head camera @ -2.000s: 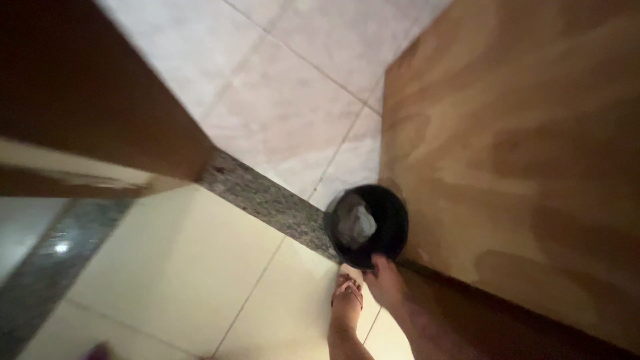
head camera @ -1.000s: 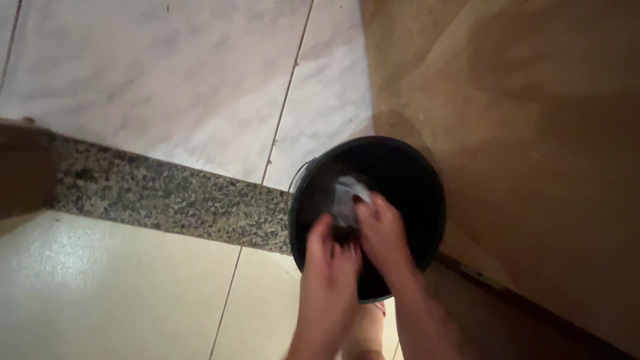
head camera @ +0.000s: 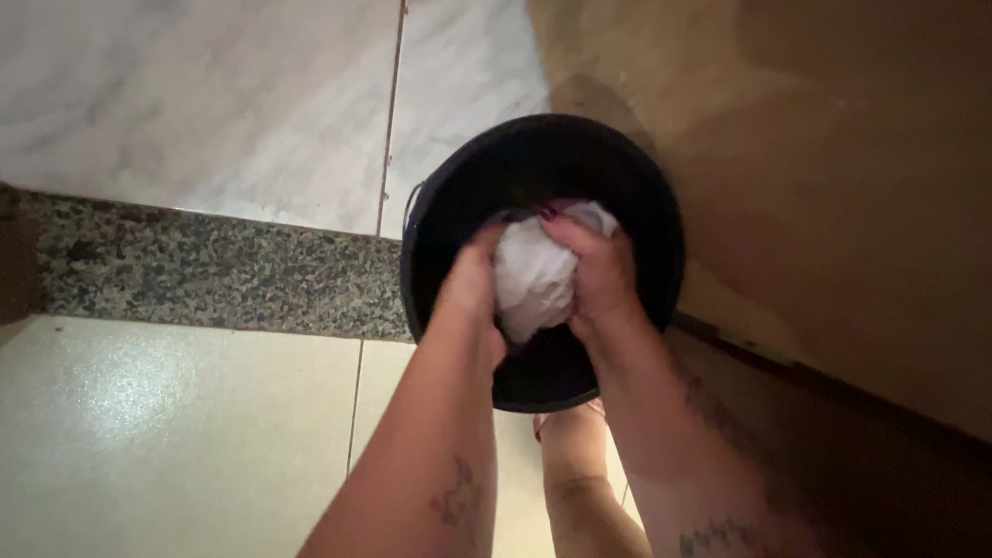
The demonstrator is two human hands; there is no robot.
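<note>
A crumpled white cloth (head camera: pixel 535 275) is bunched between my two hands, over the mouth of a black bucket (head camera: pixel 542 395). My left hand (head camera: pixel 474 283) presses on the cloth's left side. From the right, my right hand (head camera: pixel 601 267) grips it, thumb on top. Parts of my fingers are hidden behind the cloth, and the bucket's inside is too dark to make out. A thin handle shows at the bucket's left rim.
A speckled granite threshold strip (head camera: pixel 225 271) runs left from the bucket, between marbled tiles (head camera: pixel 201 101) and cream tiles (head camera: pixel 178 418). A wooden door (head camera: pixel 814 194) stands close at the right. My leg (head camera: pixel 577 465) is just below the bucket.
Two seconds ago one hand was at the bucket's rim and the cloth lay inside. Both hands then reached in, and now they hold the cloth bunched up. The view has come closer.
</note>
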